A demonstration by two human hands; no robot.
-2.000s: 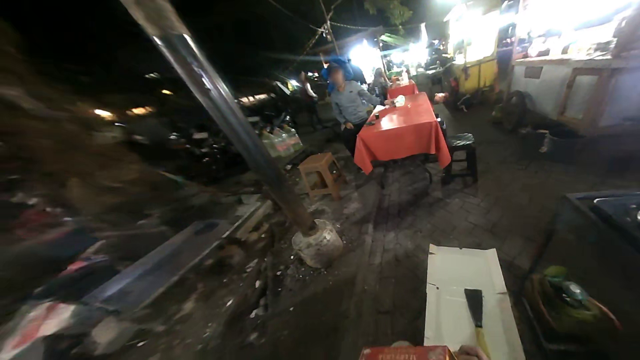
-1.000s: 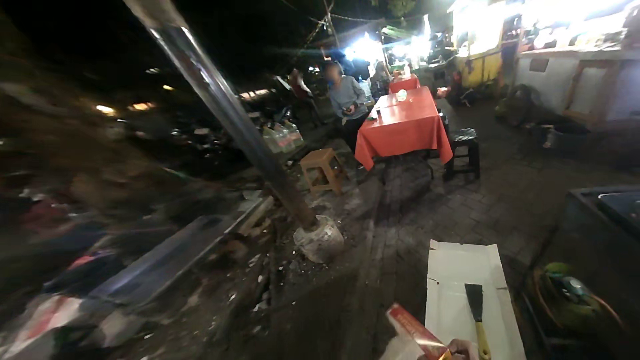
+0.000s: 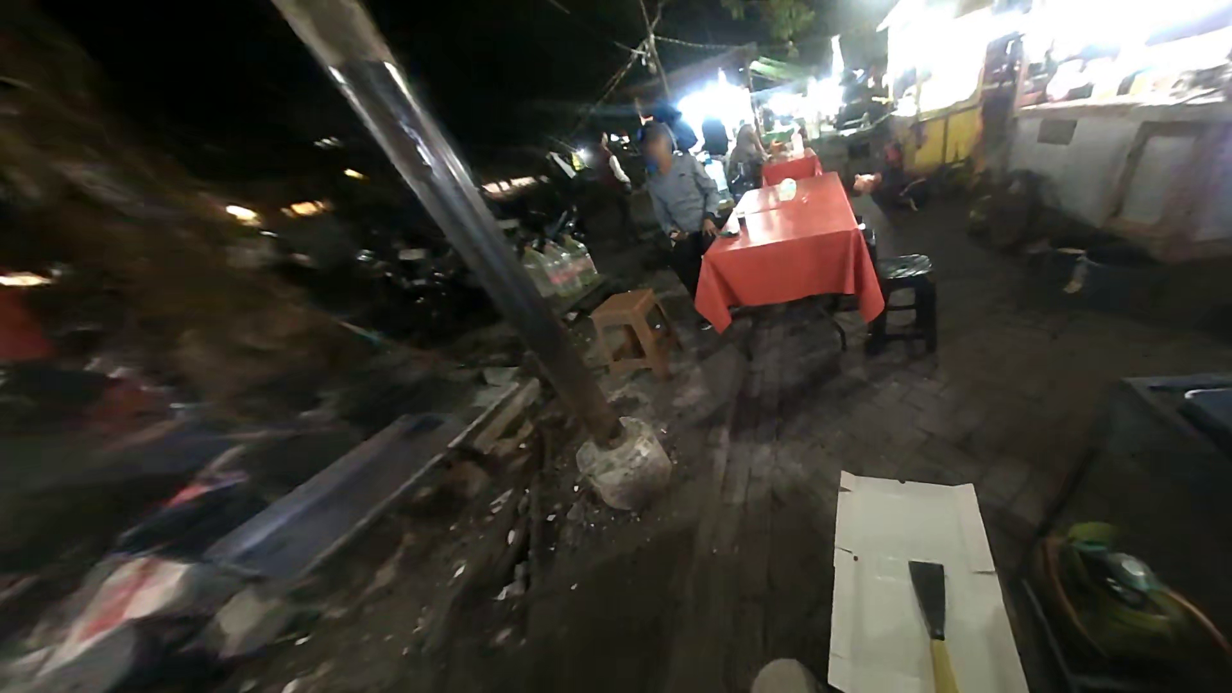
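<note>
A flattened cardboard box (image 3: pixel 910 558), pale side up, lies at the lower right. On it rests a scraper (image 3: pixel 930 602) with a dark flat blade and a yellow handle, which runs off the bottom edge. A rounded, pale, blurred shape shows at the bottom edge just left of the cardboard; it may be part of my left hand, but too little shows to be sure or to tell what it holds. My right hand is out of view.
A leaning metal pole (image 3: pixel 481 231) stands in a concrete base (image 3: pixel 626 467). Beyond are a brown stool (image 3: pixel 635 313), a red-covered table (image 3: pixel 784 250) with a person beside it, and a dark stool (image 3: pixel 905 279). A gas cylinder (image 3: pixel 1107 587) with a regulator sits at right.
The red printed carton at the bottom edge has gone out of view, as have the fingers seen beside the scraper's handle. The scraper lies in about the same place.
</note>
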